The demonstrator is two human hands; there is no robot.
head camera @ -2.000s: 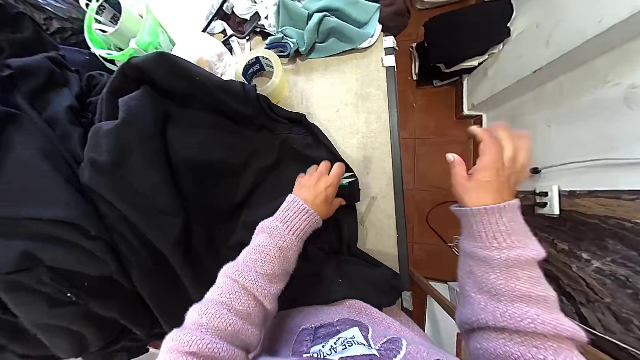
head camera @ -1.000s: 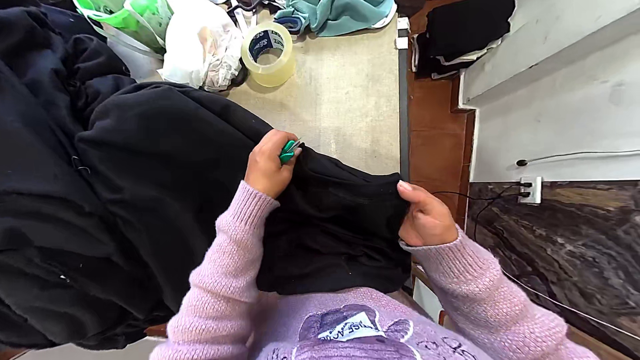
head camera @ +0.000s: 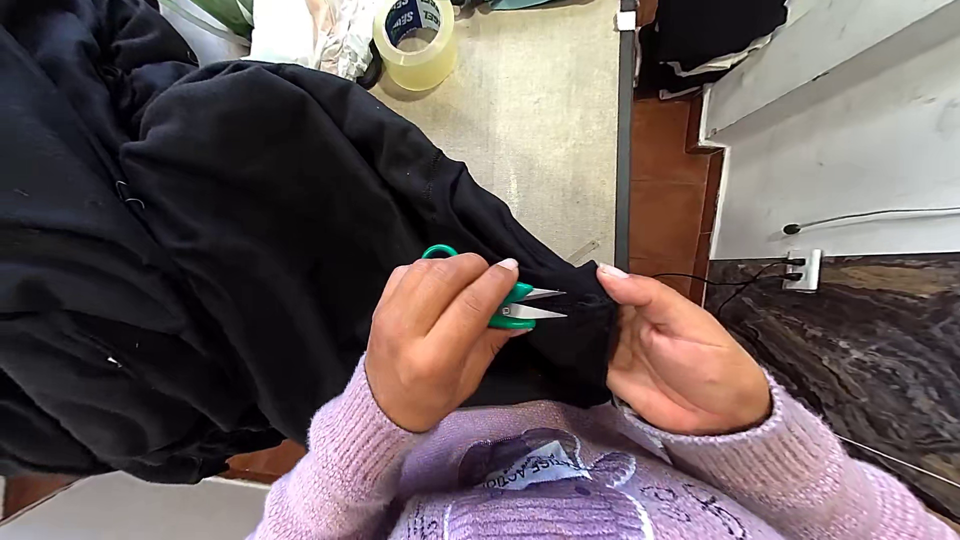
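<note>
Green-handled thread snips (head camera: 517,307) are in my left hand (head camera: 442,337), their two pointed blades apart and aimed right at the edge of a black fabric garment (head camera: 300,172). My right hand (head camera: 675,352) holds that garment's edge, thumb on top and the other fingers partly behind the cloth. The blades lie over the fabric close to this edge; whether they touch it, I cannot tell. Black cloth spreads from my hands across the table to the left side of the view.
A roll of clear tape (head camera: 420,45) stands on the cloth-covered table (head camera: 540,112), beside crumpled white plastic (head camera: 337,37). The table's dark edge runs down the right. Beyond it are floor tiles, folded dark fabric (head camera: 712,30) and a wall outlet (head camera: 804,270) with plugged-in cables.
My right hand was off the garment two seconds ago and now holds its edge. The left hand with the snips has come closer to that edge. The view has moved nearer.
</note>
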